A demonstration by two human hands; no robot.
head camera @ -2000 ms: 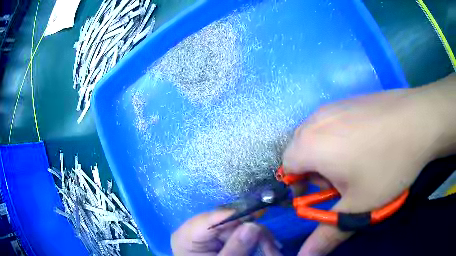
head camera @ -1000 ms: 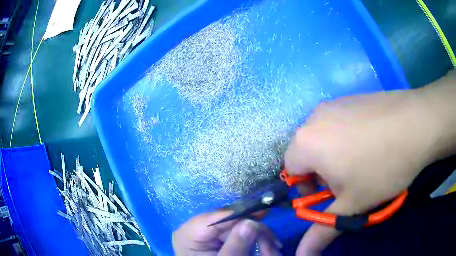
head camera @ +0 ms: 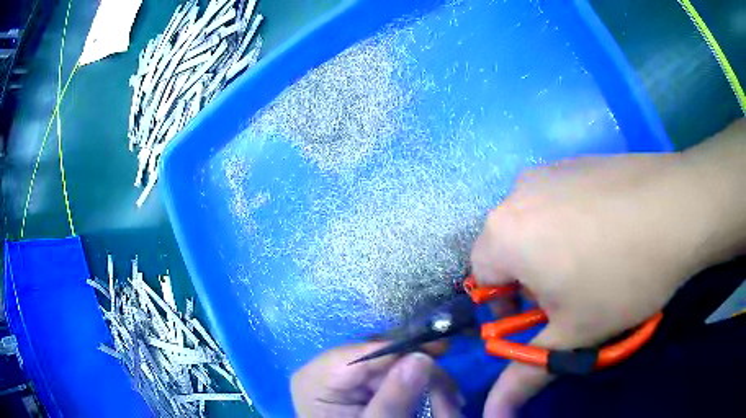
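Observation:
My right hand (head camera: pixel 605 237) holds the trimming scissors by their orange-red handles (head camera: pixel 523 347) over the light-blue tray's lower right. The dark blades (head camera: pixel 409 336) point left, and their tips lie over the fingers of my left hand (head camera: pixel 360 384). My left hand is at the bottom edge, partly cut off, with its fingers bent together. A small pale, shiny bit (head camera: pixel 424 406) shows between its fingertips; most of the piece is hidden. Fine silvery clippings (head camera: pixel 393 233) are heaped and scattered in the tray (head camera: pixel 184 184).
An upper pile of whitish strips (head camera: pixel 184 77) lies beyond the tray's upper left edge. A more tangled pile of strips (head camera: pixel 168 343) lies between the tray and the blue bin (head camera: pixel 61 318). A white paper (head camera: pixel 110 31) is at top left. Yellow lines run on the green mat (head camera: pixel 106 163).
The view has shifted slightly, so the tray and piles sit a little further right. My left hand's fingers have moved slightly under the blades. The scissors remain in my right hand.

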